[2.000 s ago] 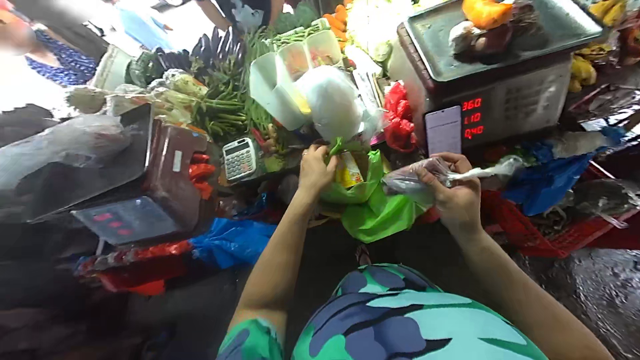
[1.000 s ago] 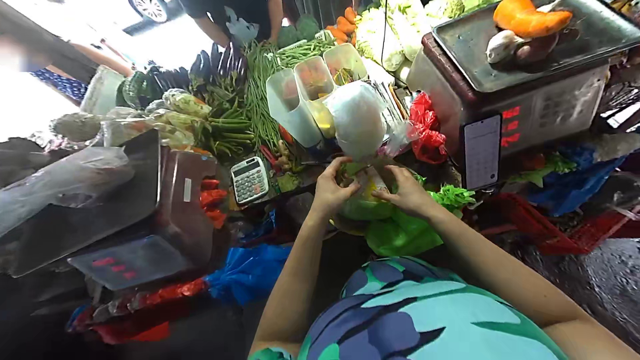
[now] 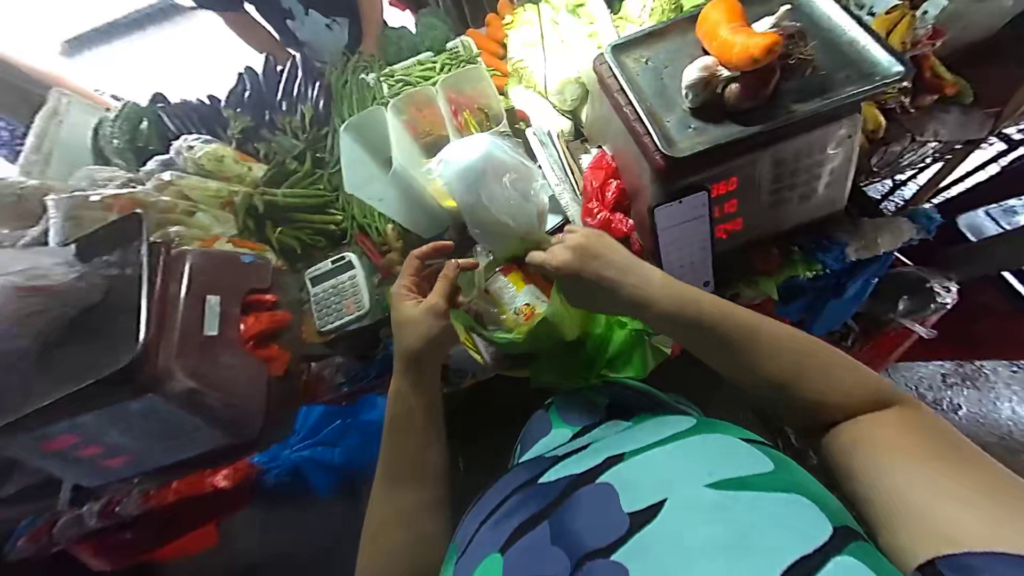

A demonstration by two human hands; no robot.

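In front of me lies a green plastic bag (image 3: 592, 344) with its mouth open, and a printed packaged item (image 3: 520, 294) shows inside it. My left hand (image 3: 428, 300) is at the bag's left side, thumb and fingers close around a bit of clear plastic. On the other side my right hand (image 3: 588, 268) has its fingers closed on the rim of the green bag. A filled white plastic bag (image 3: 494, 188) rests just beyond both hands, in front of several white plastic bins (image 3: 380, 168).
A scale with a metal tray (image 3: 664, 120) bearing a carrot piece, garlic and an onion stands at right, a phone (image 3: 684, 240) against it. Another scale (image 3: 200, 344) is at left, beside a calculator (image 3: 338, 292). Eggplants (image 3: 280, 96) and green beans lie behind. A person (image 3: 312, 24) stands beyond.
Two seconds ago my right hand held a small clear bag with dark contents away from the green bag; now it is at the green bag. My left hand has moved to the bag's left side.
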